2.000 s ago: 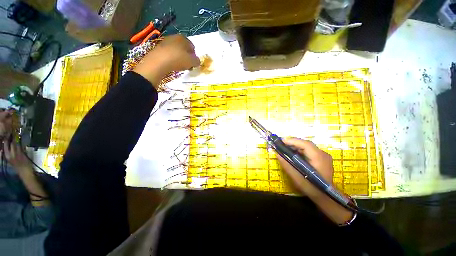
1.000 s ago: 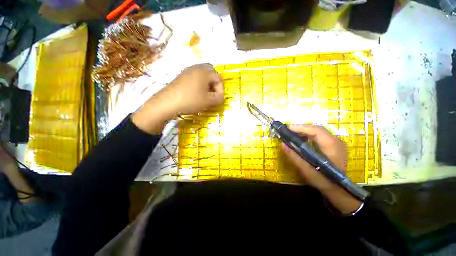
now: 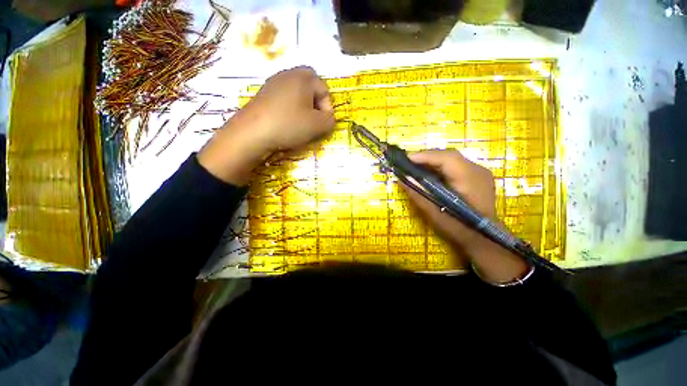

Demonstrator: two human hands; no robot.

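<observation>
The shiny yellow gridded panel point(image 3: 452, 113) lies on the white bench top in front of me, with thin dark lead wires point(image 3: 235, 240) sticking out past its left edge. My right hand point(image 3: 459, 200) holds the black soldering iron point(image 3: 452, 202) like a pen over the panel. The iron's metal tip is close to the fingertips of my left hand. My left hand point(image 3: 290, 113) is curled over the panel's upper left part, fingers pinched. A thin dark wire end shows between its fingertips and the iron tip; the rest is hidden by the hand.
A heap of copper-brown wires point(image 3: 154, 56) lies beyond my left forearm. A duller yellow panel stack point(image 3: 47, 151) lies far left. An amber stain point(image 3: 261, 36) marks the bench. A brown box point(image 3: 395, 34) stands behind the panel. A black object point(image 3: 559, 13) is at the back right.
My left hand has come from the wire heap to the panel's upper left part. The iron tip has moved up and left, close to that hand. The view has shifted.
</observation>
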